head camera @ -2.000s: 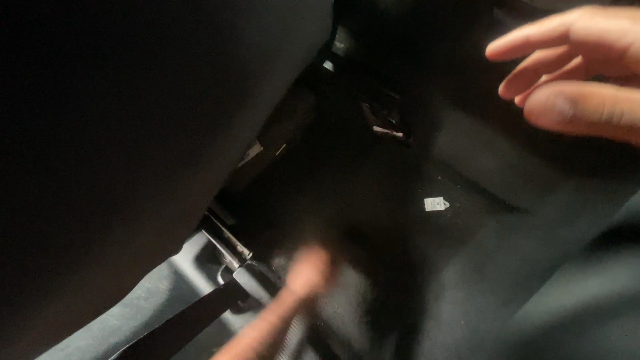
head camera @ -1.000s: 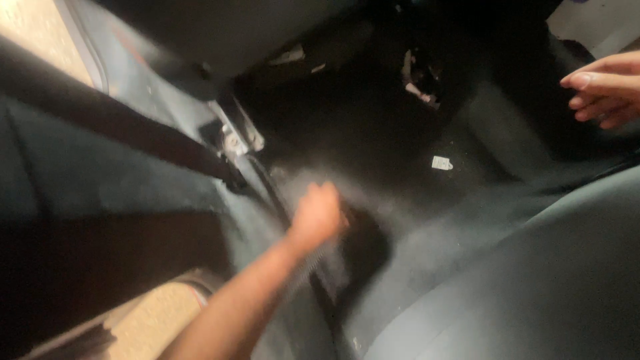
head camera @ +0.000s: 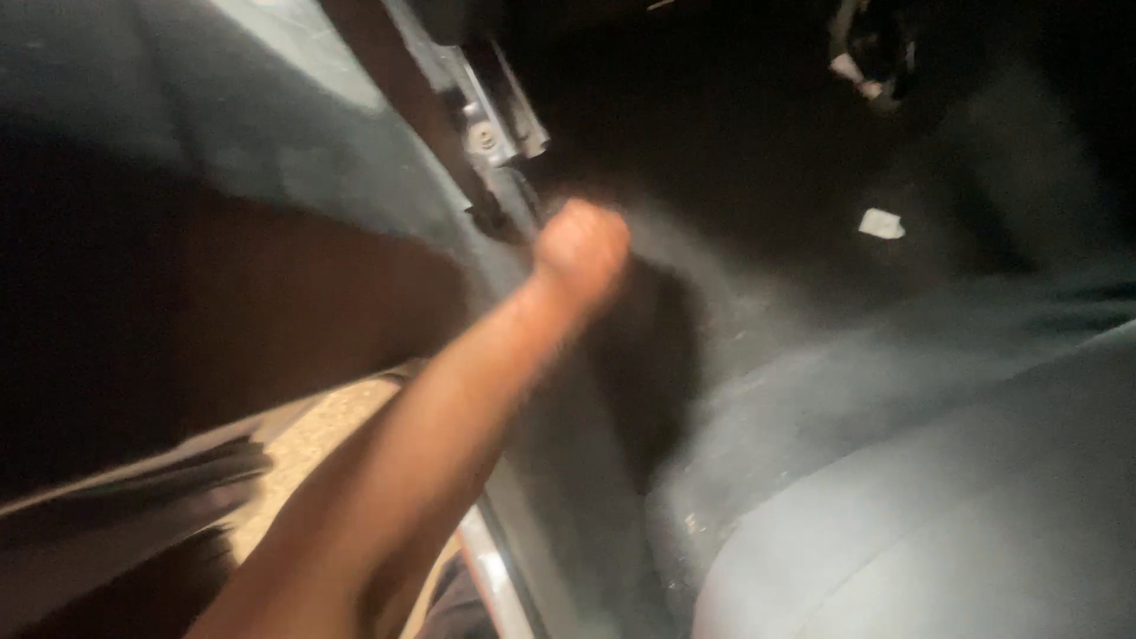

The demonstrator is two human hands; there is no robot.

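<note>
My left hand (head camera: 583, 244) is blurred at the end of my outstretched forearm, over the edge of a dark car floor (head camera: 657, 231). Its fingers look curled, and whether anything is inside them cannot be made out. Just above it, a metal seat rail (head camera: 493, 124) with a round bolt head ends near the door sill. A small white tag (head camera: 881, 224) lies on the floor to the right. My right hand is out of the frame.
A pale grey seat (head camera: 932, 497) fills the lower right. The dark door panel (head camera: 293, 302) spans the left, with sandy ground (head camera: 328, 426) showing below it. A small object with pinkish parts (head camera: 856, 75) lies on the floor at the upper right.
My right hand, at the right edge in both earlier frames, has left the view. The view has shifted; more of the left forearm and the seat shows than two seconds ago.
</note>
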